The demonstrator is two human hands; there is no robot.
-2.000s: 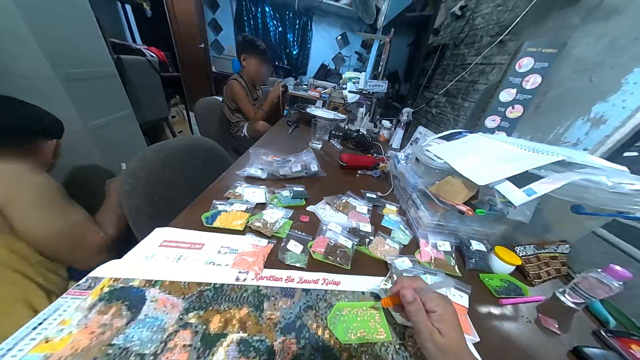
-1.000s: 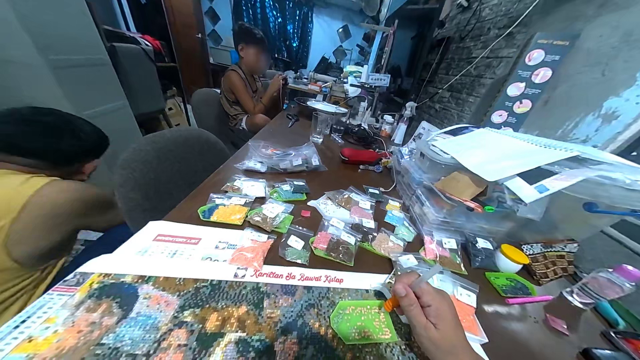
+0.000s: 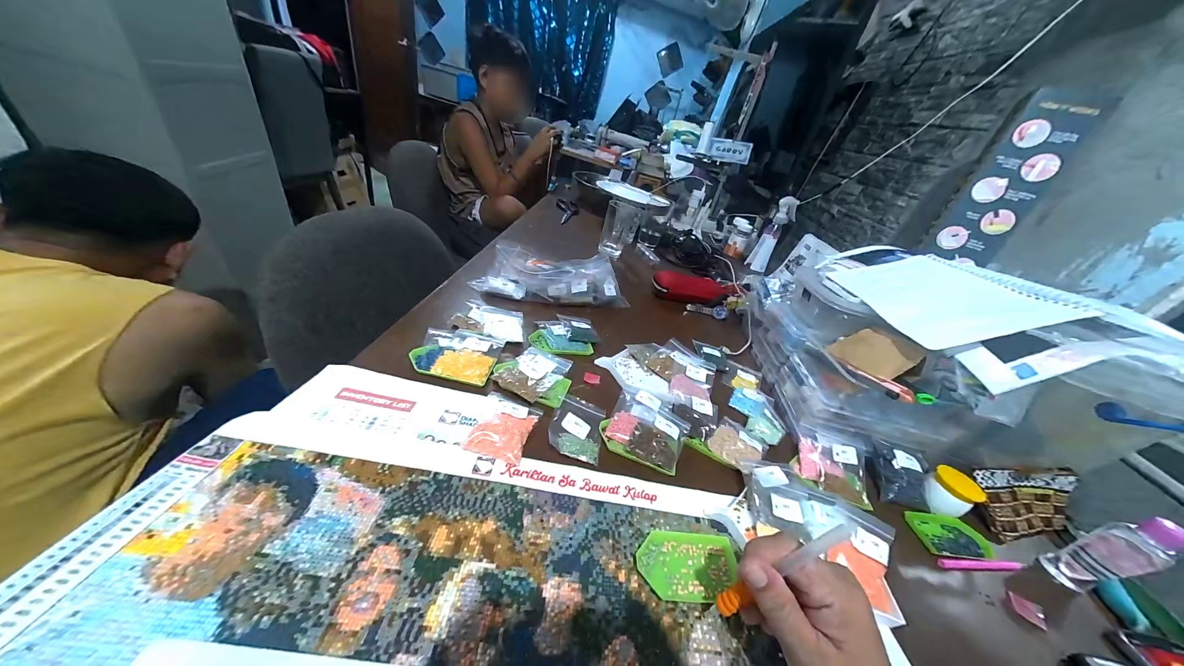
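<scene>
In my right hand (image 3: pixel 809 601) is a diamond-painting applicator pen (image 3: pixel 782 569), with a translucent barrel and an orange tip. The tip is at the right edge of a green plastic tray (image 3: pixel 686 566) that holds small light-coloured drills. That tray lies on the diamond-painting canvas (image 3: pixel 407 546), which is largely covered in small coloured drills. Beyond the canvas are several small zip bags of drills, one with orange drills (image 3: pixel 500 433), one with green drills (image 3: pixel 577 433), and a green tray with yellow drills (image 3: pixel 462 364). My left hand is out of view.
A large clear plastic box (image 3: pixel 860 398) with papers on top stands at the right. A pink-capped bottle (image 3: pixel 1110 553), a yellow-lidded jar (image 3: pixel 953 490) and a pink pen (image 3: pixel 980 564) lie or stand nearby. One person in yellow (image 3: pixel 83 370) bends at the left; another sits beyond the table.
The person in yellow at the left has come further into view as the view turned slightly. My right hand stays near the green tray with the applicator pen held.
</scene>
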